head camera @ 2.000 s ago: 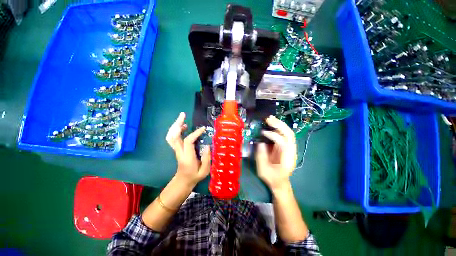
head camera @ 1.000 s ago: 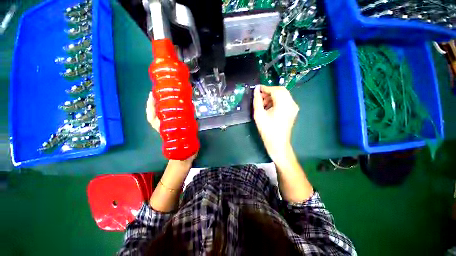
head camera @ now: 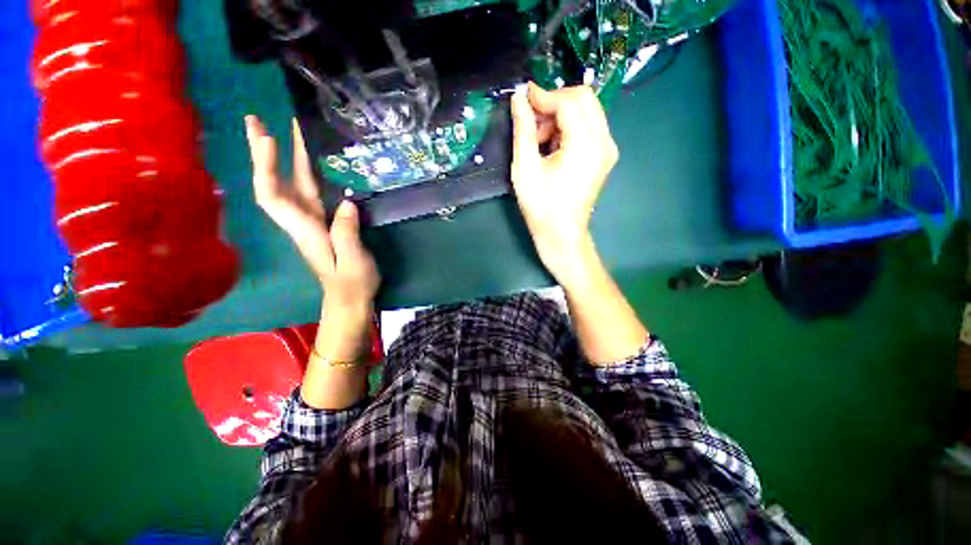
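A green circuit board (head camera: pixel 399 158) with silvery parts lies on the dark fixture base (head camera: pixel 437 199). A clear pressure head (head camera: pixel 399 94) is over its back part. The red ribbed fixture handle (head camera: pixel 128 170) looms large at the left, close to the camera. My left hand (head camera: pixel 319 218) is at the left end of the base, fingers spread, holding nothing. My right hand (head camera: pixel 562 154) is at the right end, thumb and index finger closed together near a small pale bit at the fingertips; I cannot tell whether they grip it.
A loose board pile (head camera: pixel 612 40) lies behind my right hand. A blue bin (head camera: pixel 788 176) with tangled green strips stands at the right. Part of another blue bin (head camera: pixel 23 229) shows behind the handle at the left. A red stool (head camera: pixel 250 385) stands below the bench edge.
The view has moved closer and down. The red handle has swung to the left, uncovering the board and my left hand. My right hand has gone from open fingers to a pinch beside the base.
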